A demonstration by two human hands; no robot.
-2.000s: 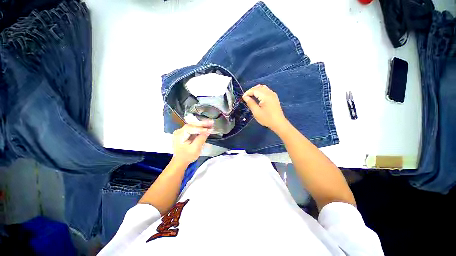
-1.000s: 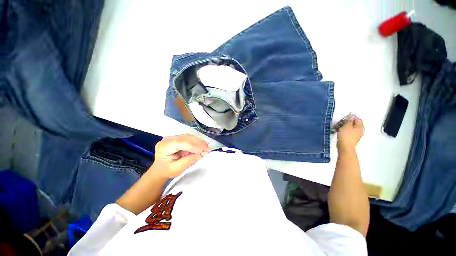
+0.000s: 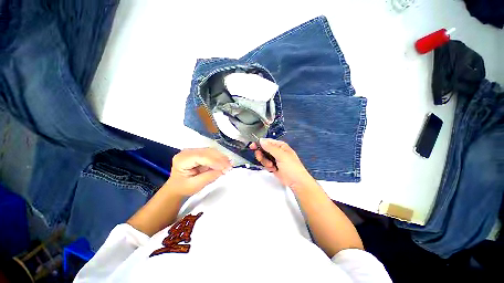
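Observation:
The blue jeans (image 3: 326,132) lie on the white table with the waist opening towards me and the legs spread to the right. Pale pocket bags (image 3: 243,94) show inside the open waist, and a tan leather patch (image 3: 206,119) is on its left side. My right hand (image 3: 276,157) holds the dark thread snips (image 3: 267,157) at the near edge of the waistband, blades pointing up and left. My left hand (image 3: 200,169) is in front of the waist, thumb and fingertips pinched together; whether they hold a thread or needle is too small to tell.
A red cylinder (image 3: 432,41), a black folded cloth (image 3: 457,69) and a black phone (image 3: 428,135) are at the right of the white table (image 3: 149,72). A tan block (image 3: 399,211) lies at the near right edge. Denim piles hang at the left (image 3: 50,72) and right (image 3: 470,171).
My right hand left the waist, took the snips from the table right of the legs, and brought them back to the waistband. My left hand moved down off the waistband, still pinched.

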